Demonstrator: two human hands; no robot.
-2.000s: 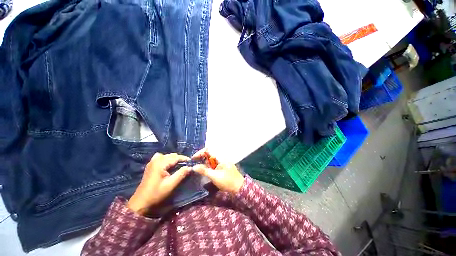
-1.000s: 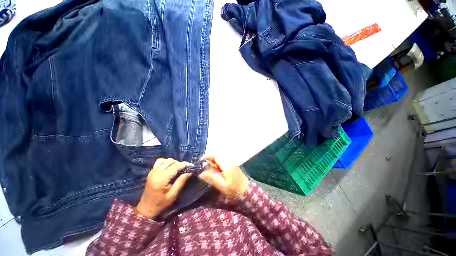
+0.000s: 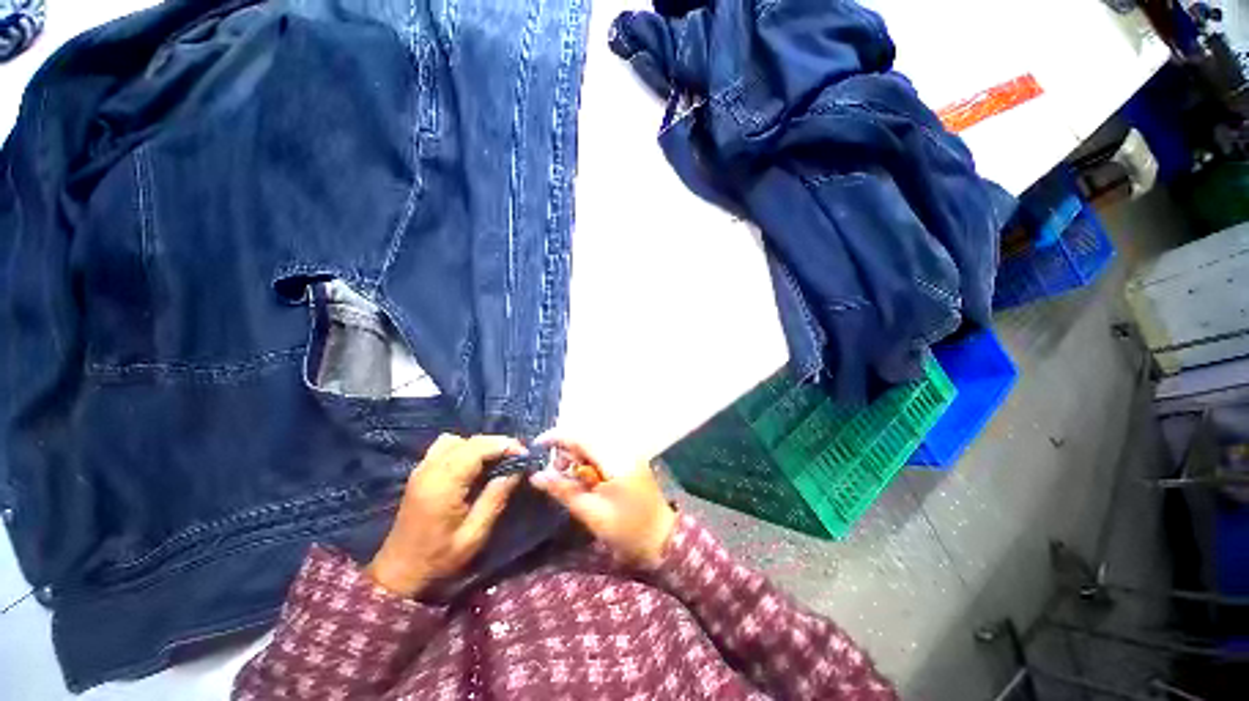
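A dark blue denim jacket (image 3: 247,178) is spread over the left of the white table, with pale topstitching and an oval opening. My left hand (image 3: 445,514) pinches its corner near my body. My right hand (image 3: 616,500) is at the same corner, fingertips close to the left ones, and holds small orange-red thread snips (image 3: 586,473), mostly hidden in the fist. A small pale bit shows at the right fingertips; I cannot tell whether it is blade or thread.
A second crumpled denim garment (image 3: 849,178) hangs over the table's (image 3: 664,301) right edge. A red-orange strip (image 3: 990,103) lies beyond it. A green crate (image 3: 822,452) and blue crates (image 3: 970,390) stand below the edge on the concrete floor.
Both hands stay at the jacket's corner with small finger shifts. The right fingers have closed in nearer the fabric edge. The view has shifted slightly.
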